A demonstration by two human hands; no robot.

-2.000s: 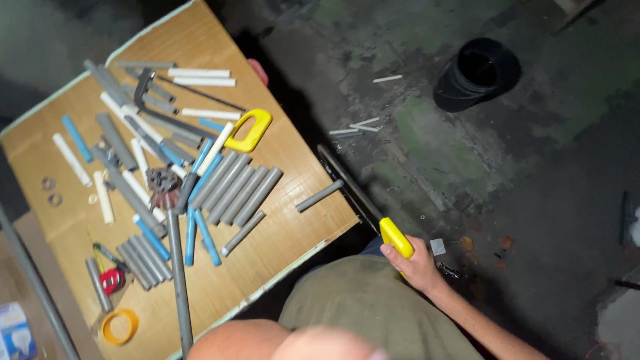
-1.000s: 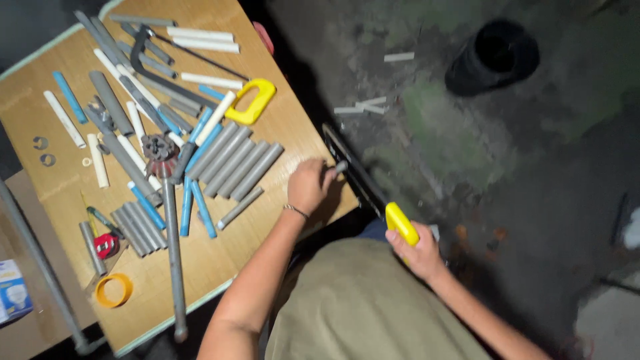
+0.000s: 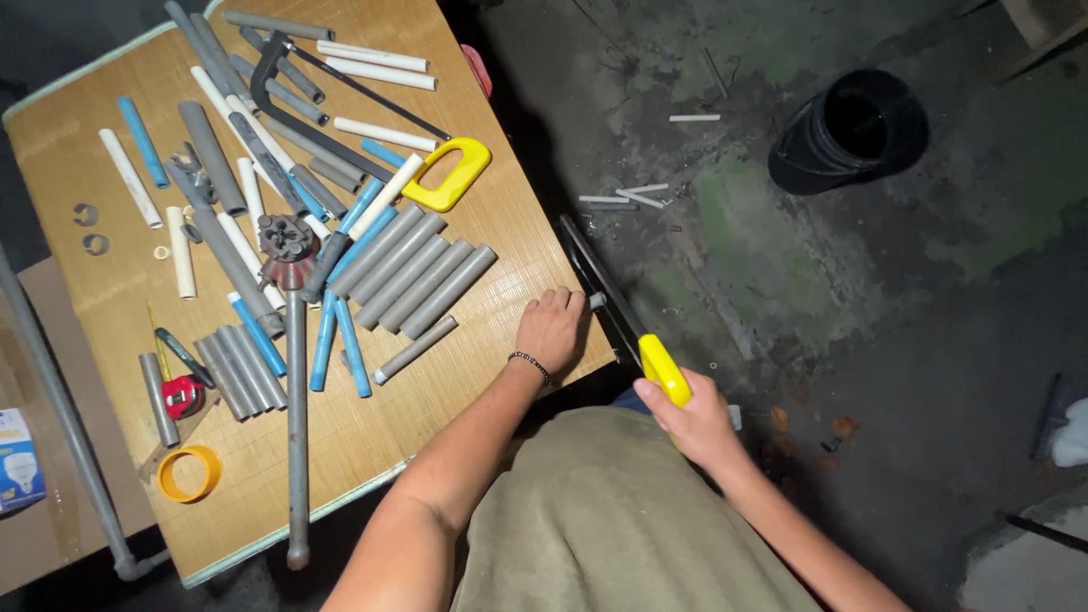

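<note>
At the table's right edge, my left hand presses down on a short grey plastic pipe, whose end sticks out past the edge. My right hand grips the yellow handle of a hacksaw. The saw's frame runs up alongside the table edge, close to the pipe's end; whether the blade touches it I cannot tell. A second hacksaw with a yellow handle lies on the table among cut grey, white and blue pipes. A row of grey pipe pieces lies left of my left hand.
The wooden table also bears a pipe threading die with a long handle, a red tape measure, a utility knife and an orange tape roll. A black bucket and white pipe offcuts are on the floor.
My left hand, a blur low in the oldest frame, has come onto the grey pipe at the table edge, which lay there with no hand on it. My right hand still holds the hacksaw.
</note>
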